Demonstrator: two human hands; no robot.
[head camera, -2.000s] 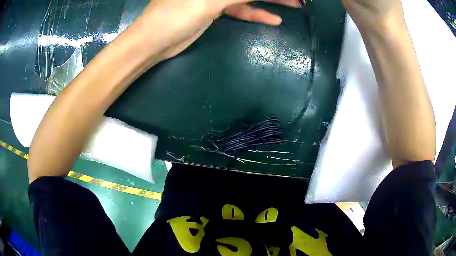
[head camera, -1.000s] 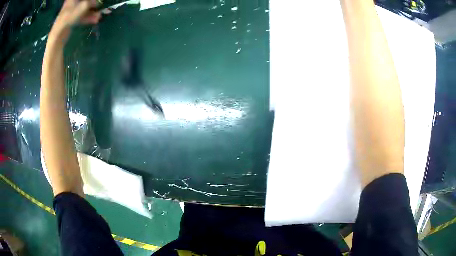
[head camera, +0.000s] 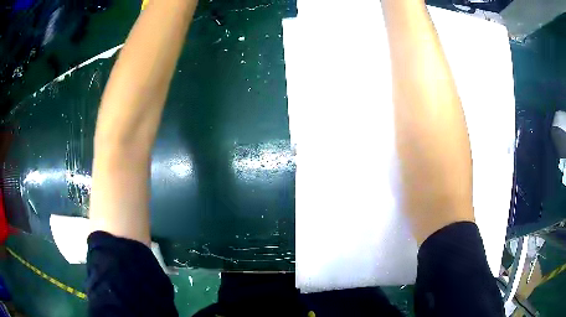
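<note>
A large white foam sheet (head camera: 347, 155) lies flat on the dark green mat (head camera: 248, 204), right of the middle. My right forearm reaches over it, and my right hand is cut off by the top edge. My left forearm reaches up across the mat on the left, and my left hand is also beyond the top edge. What either hand holds does not show. No adapter or cord is seen on the mat.
A smaller white foam pad (head camera: 68, 238) lies at the near left table edge, partly under my left arm. A yellow floor line (head camera: 46, 275) shows at the lower left. White curved strips (head camera: 520, 272) hang at the lower right.
The black item with a cord on the mat is no longer in view. My left hand has left the picture at the top. The foam sheet now shows further left in the view.
</note>
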